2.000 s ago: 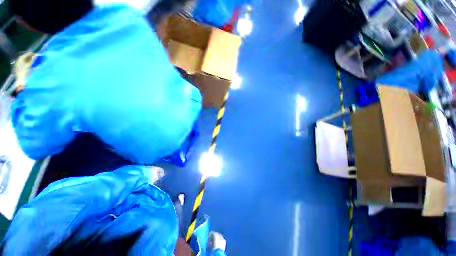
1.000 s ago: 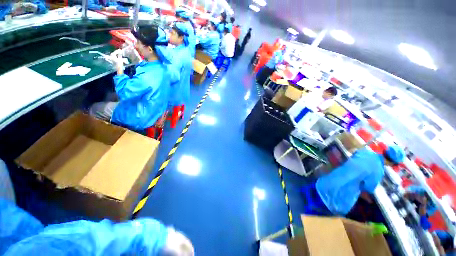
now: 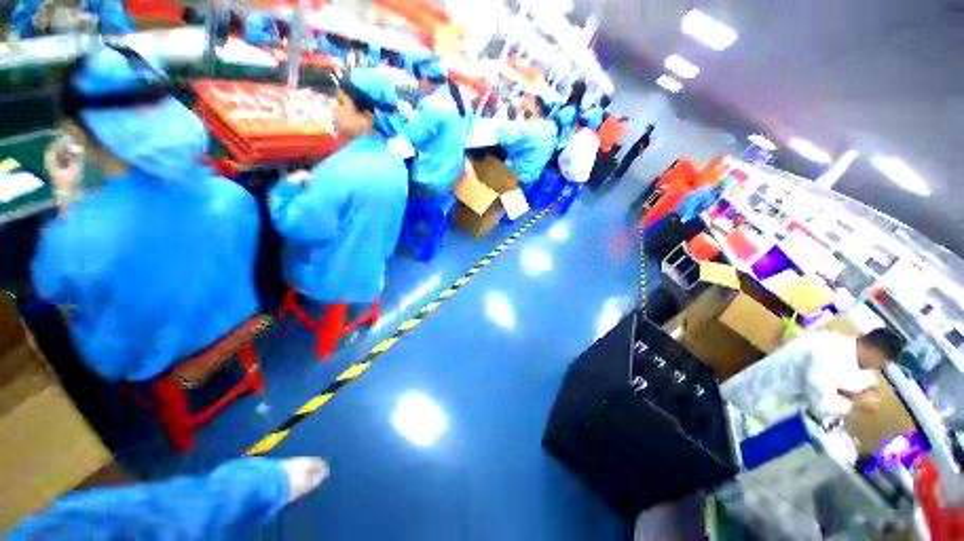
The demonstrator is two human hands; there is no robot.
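Observation:
My left hand (image 3: 307,478), pale and blurred, reaches out of a blue sleeve at the lower left, over the blue floor. No object shows in it, but its fingers are too blurred to read. My right hand is out of the picture. An open cardboard carton (image 3: 53,439) is cut off by the left edge, beside my sleeve. A large black bin (image 3: 624,423) with small shiny parts along its top stands right of the middle. My hand touches neither.
Seated workers in blue line the bench on the left, the nearest (image 3: 159,264) on a red stool (image 3: 206,380). Orange-red trays (image 3: 264,122) are stacked on it. A yellow-black tape line (image 3: 359,370) edges the glossy floor (image 3: 486,423). A person in white (image 3: 830,380) and cartons (image 3: 740,328) are at right.
The view has swung up and along the aisle. The seated workers and the black bin show larger. The near carton has slid to the left edge. My hand shows farther left and higher.

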